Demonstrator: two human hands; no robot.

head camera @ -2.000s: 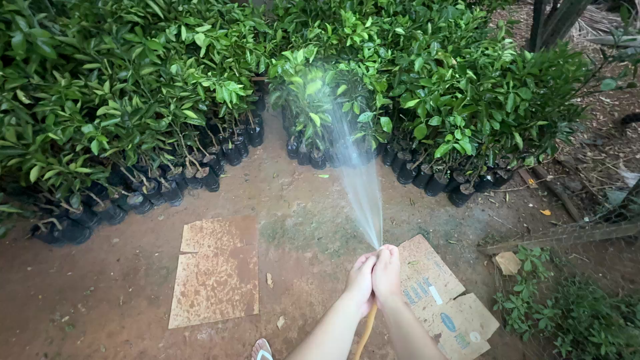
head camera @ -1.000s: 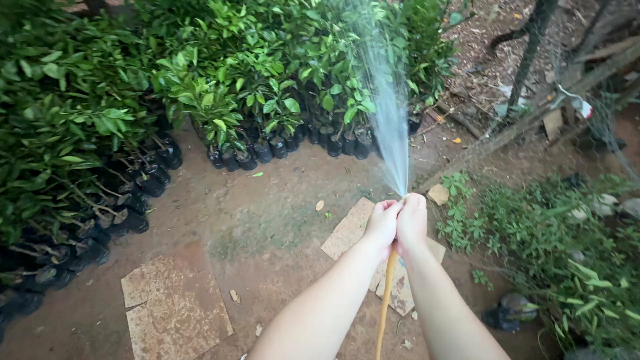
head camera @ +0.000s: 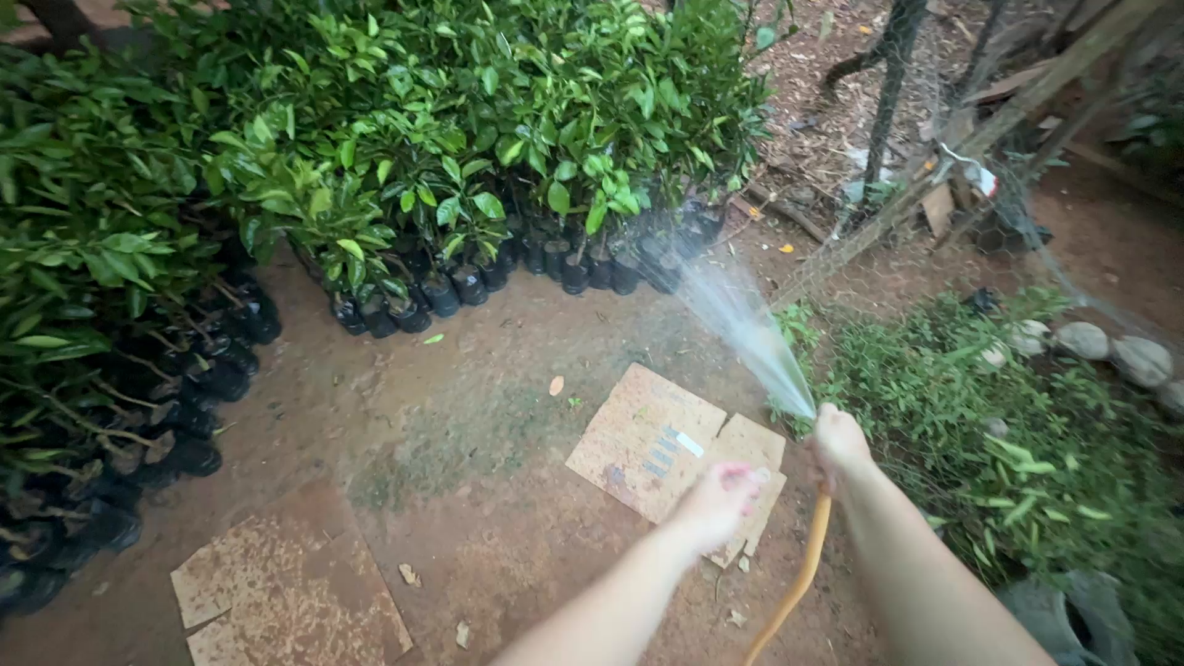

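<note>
My right hand (head camera: 837, 444) is closed around the end of an orange hose (head camera: 797, 585), which trails down to the bottom edge. From it a fan of water (head camera: 754, 338) sprays up and left onto the black nursery bags at the right end of a row. My left hand (head camera: 723, 499) is off the hose, over a flattened cardboard sheet (head camera: 647, 435), with its fingers partly curled and nothing seen in them. Leafy green saplings (head camera: 462, 120) in black plastic bags (head camera: 470, 283) stand in dense rows at the top and left.
Another stained cardboard sheet (head camera: 287, 592) lies at the lower left on the reddish soil (head camera: 462, 370). At the right stand a wooden pole (head camera: 1008, 125) with wire mesh, low green plants (head camera: 1017, 481) and several round stones (head camera: 1142, 361). A dark tree trunk (head camera: 893, 92) rises behind.
Both hands were together on the hose; my left hand has let go and moved left. The spray now points up-left at the bag bases instead of nearly straight up. The view has swung right.
</note>
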